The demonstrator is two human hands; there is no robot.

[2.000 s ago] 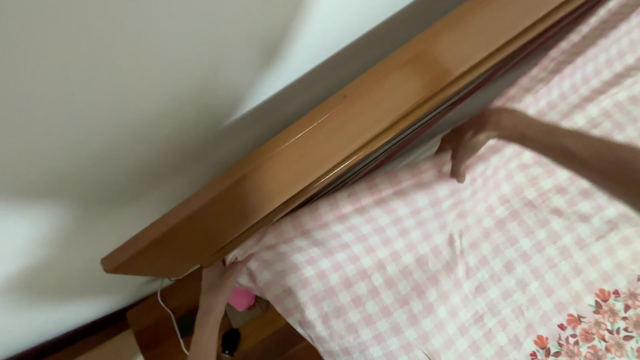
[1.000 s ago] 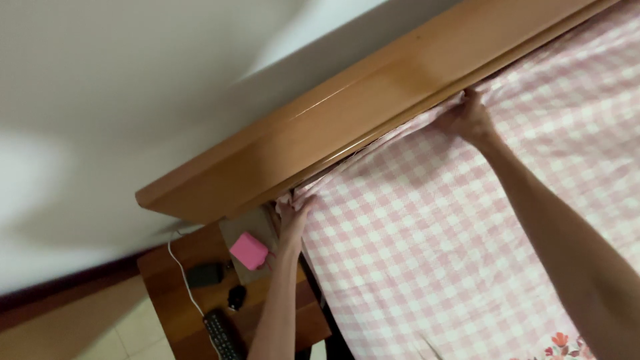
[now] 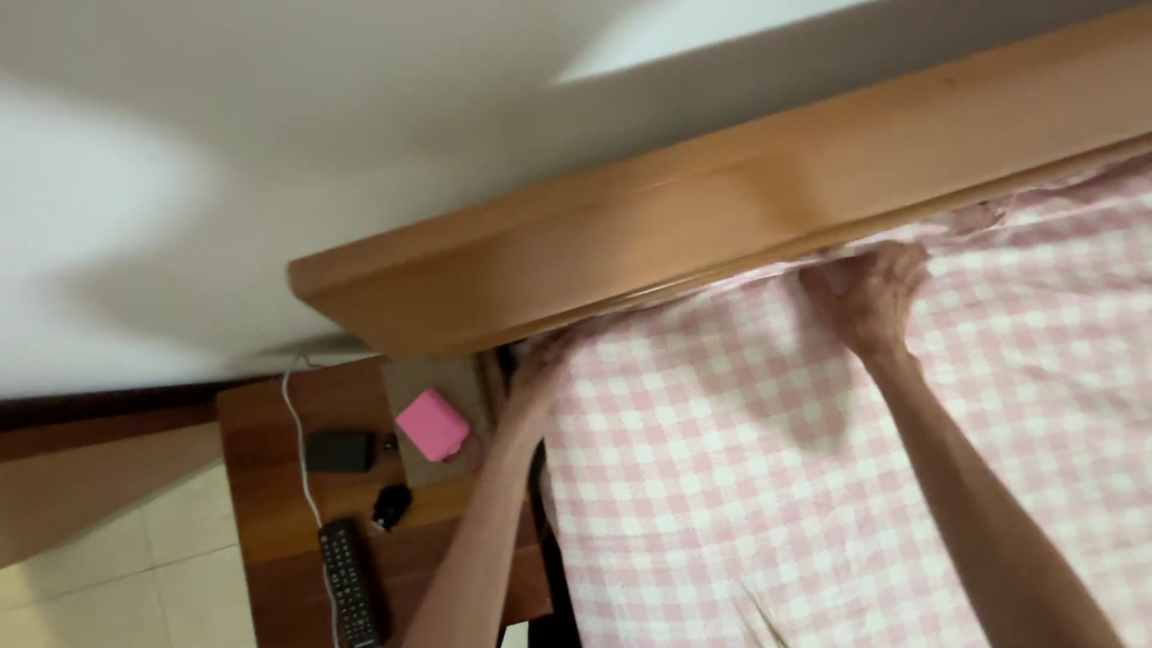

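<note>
A pink and white checked bed sheet [image 3: 702, 468] covers the mattress up to a wooden headboard [image 3: 630, 243]. My left hand [image 3: 540, 364] is at the corner of the sheet beside the headboard's near end; its fingers are hidden between sheet and headboard. My right hand [image 3: 868, 292] presses at the sheet's edge along the headboard, its fingertips partly out of sight in the gap. The sheet is bunched along that gap, with a fold to the right of my right hand.
Left of the bed, a wooden bedside table [image 3: 261, 504] holds a remote control [image 3: 349, 580], a pink case [image 3: 433, 425], a black box [image 3: 339, 452], a small black object [image 3: 391, 506] and a white cable [image 3: 301, 450]. A wall stands behind the headboard.
The sheet's edge, earlier lying short of the headboard with a dark gap showing, now meets it. My right hand has moved from on the sheet to the headboard's edge. The view has shifted.
</note>
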